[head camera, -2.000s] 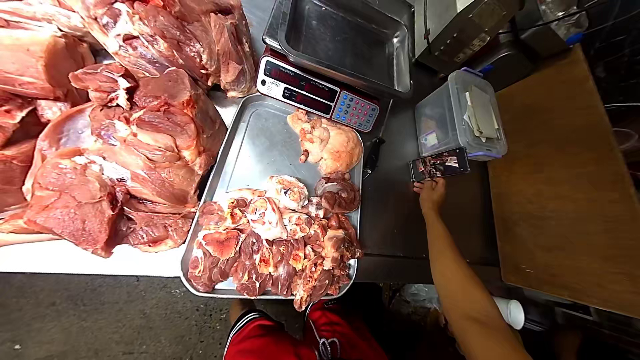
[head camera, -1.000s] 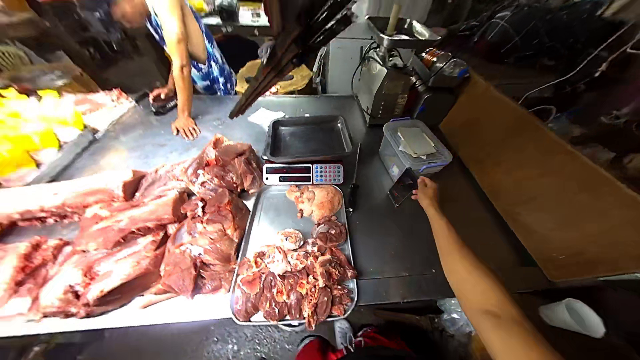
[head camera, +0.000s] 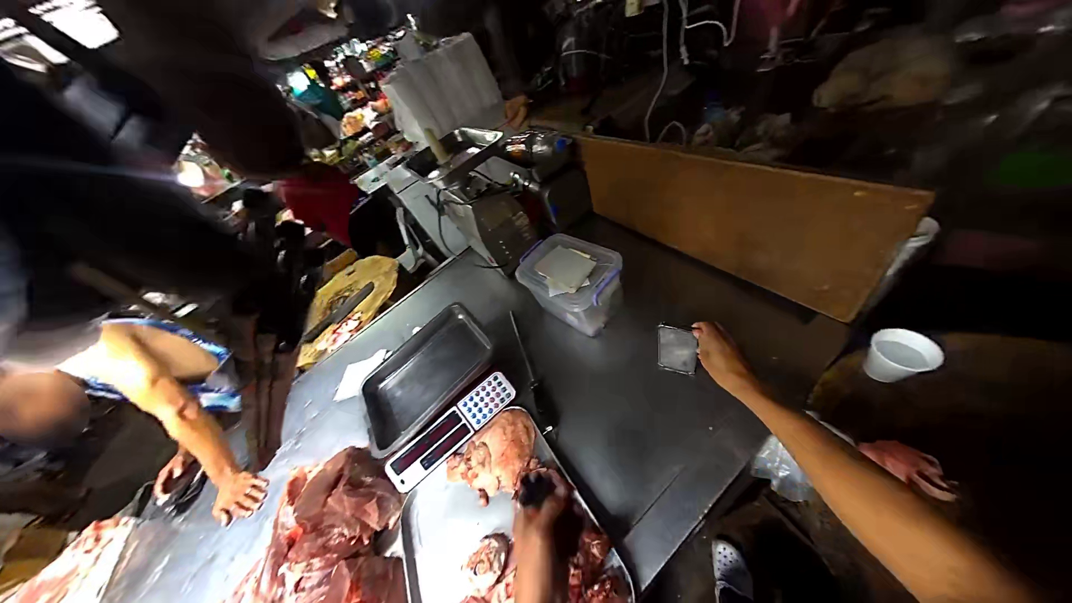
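Observation:
My right hand (head camera: 717, 352) grips the edge of a dark, flat rectangular object, apparently a phone (head camera: 677, 349), over the metal table. My left hand (head camera: 540, 494) reaches in from the bottom over the metal tray (head camera: 440, 511); a small dark thing shows at its fingers, too blurred to name. Beside that hand lies a pale, fatty piece of meat (head camera: 502, 448), with cut bony meat pieces (head camera: 488, 559) lower in the tray. A digital scale (head camera: 452, 431) with an empty dark metal pan (head camera: 427, 377) adjoins the tray's upper end.
Large raw meat cuts (head camera: 335, 528) lie left of the tray. A co-worker's hand (head camera: 240, 496) rests on the table. A sharpening steel (head camera: 528, 360), a lidded plastic container (head camera: 574, 285) and a meat grinder (head camera: 494, 209) stand or lie beyond. A wooden board (head camera: 745, 218) edges the table; a white bucket (head camera: 903, 355) is at right.
My left hand has come into view over the tray. My right hand has moved the flat object away from beside the plastic container. The view has swung strongly.

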